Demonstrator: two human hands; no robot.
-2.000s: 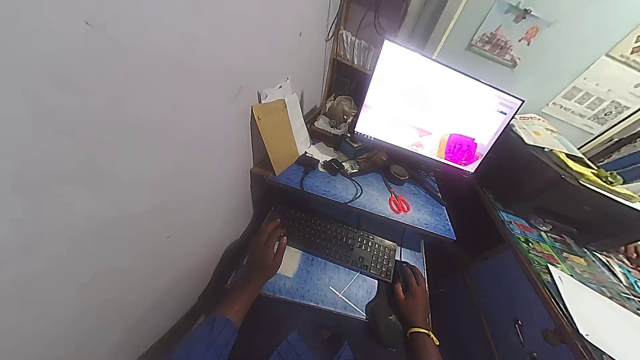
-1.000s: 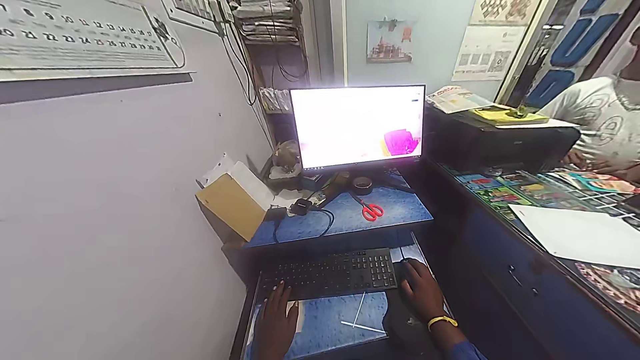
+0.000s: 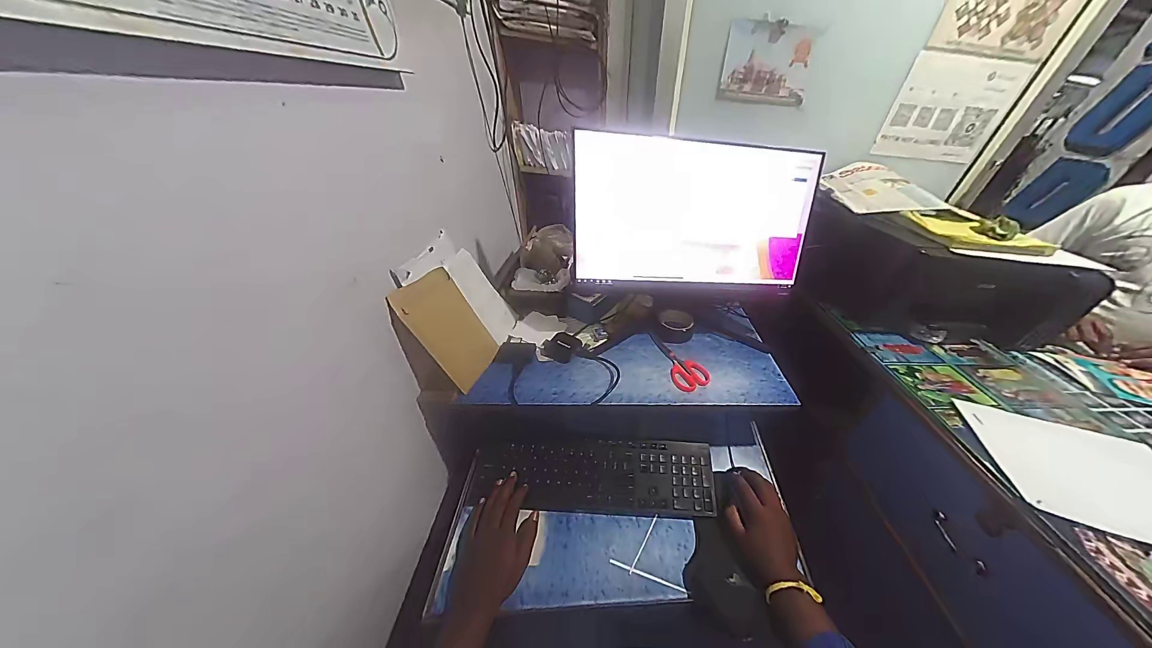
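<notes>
My left hand [image 3: 500, 540] rests at the lower left of the black keyboard [image 3: 598, 475], fingertips on its near keys, with nothing gripped. On a dark mouse [image 3: 736, 477] to the keyboard's right lies my right hand [image 3: 760, 531], its fingers curled over it and hiding most of it. A black mouse pad [image 3: 727, 589] extends below that hand. Thin white strips [image 3: 648, 576] lie on the blue tray [image 3: 594, 580] between the hands. Above stands a lit monitor [image 3: 688, 211], its screen mostly washed out, with a magenta patch. Red-handled scissors [image 3: 689, 374] lie on the blue desktop [image 3: 576, 382].
A roll of black tape [image 3: 676, 325], a cable [image 3: 616, 369] and a tan cardboard folder [image 3: 447, 328] are on the upper desk. A black printer [image 3: 963, 279] stands on the right counter, near a white sheet [image 3: 1062, 468]. Another person's hand [image 3: 1091, 335] shows at far right.
The view has turned markedly since two seconds ago. My left hand has moved up onto the keyboard's near edge since one second ago. My right hand stays on the mouse.
</notes>
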